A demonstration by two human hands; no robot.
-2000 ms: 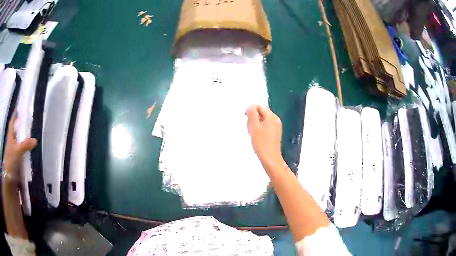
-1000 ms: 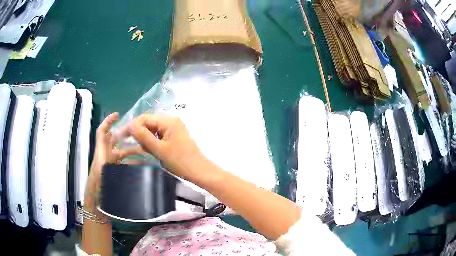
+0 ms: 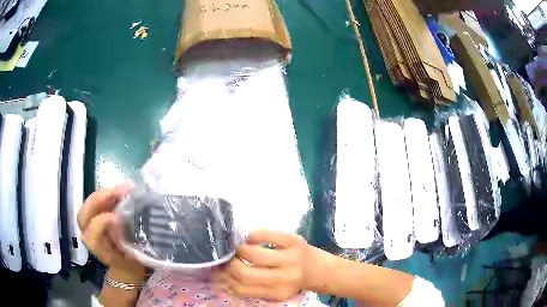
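Observation:
A laminator unit (image 3: 186, 231) with a dark underside and white rim lies across in front of me, close to my body. Shiny clear film of a poly bag covers its dark face. My left hand (image 3: 111, 228) grips its left end, slightly blurred. My right hand (image 3: 273, 264) holds its right end with curled fingers. A bright white stack of poly bags (image 3: 234, 144) lies just beyond the unit, its far end inside the open brown bag carton (image 3: 231, 24).
Unbagged units (image 3: 49, 186) stand in a row at left. Bagged units (image 3: 354, 174) in glossy film stand in a row at right. Flattened cartons (image 3: 411, 48) lie upper right, beside a thin wooden strip (image 3: 363, 60). Brown scraps (image 3: 141, 31) lie upper left.
My right hand has moved from the unit's left end to its right end. Clear film now covers the dark face, which was bare a second ago. The bag no longer stretches up from the stack.

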